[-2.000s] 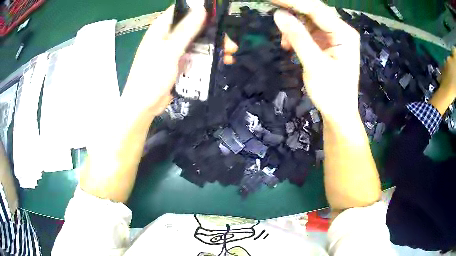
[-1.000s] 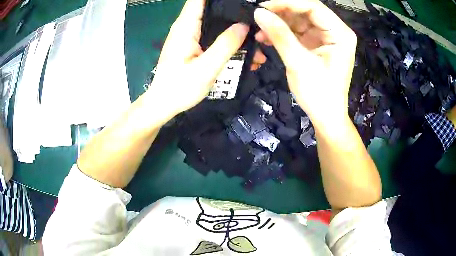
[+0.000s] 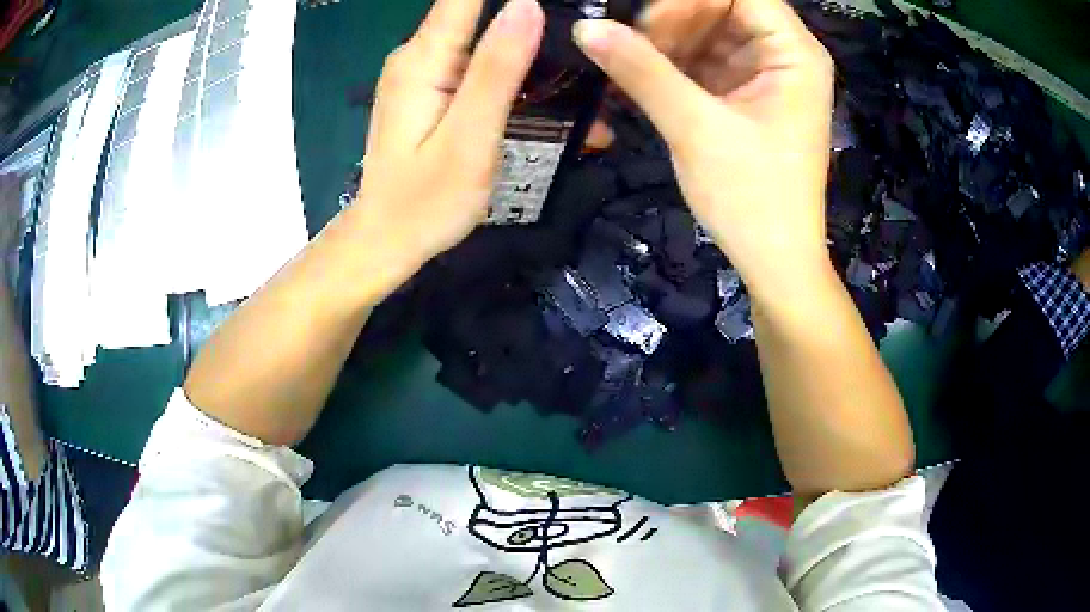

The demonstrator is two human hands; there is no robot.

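A black keypad phone (image 3: 526, 179) is upright at the top centre, its pale silver key grid towards me and its upper end cut off by the top edge. My left hand (image 3: 436, 144) holds it from the left, thumb over its face and a fingertip showing at its right side. My right hand (image 3: 747, 132) is at the phone's upper right, thumb and fingers close to its upper end. I cannot tell if it grips a piece there. A large heap of small black pieces (image 3: 514, 329), some with shiny grey faces, lies below and right of the phone.
Overlapping white sheets (image 3: 233, 155) with a faint grid lie at the left on the green bench mat (image 3: 395, 418). A striped sleeve (image 3: 42, 502) is at the far left. A checked cuff (image 3: 1058, 305) and dark clothing of another person are at the right. A pale rail (image 3: 1016, 72) curves at upper right.
Since one second ago, my left thumb has moved up and left, uncovering more of the phone's face. The phone has shifted slightly left. My right hand has moved slightly left.
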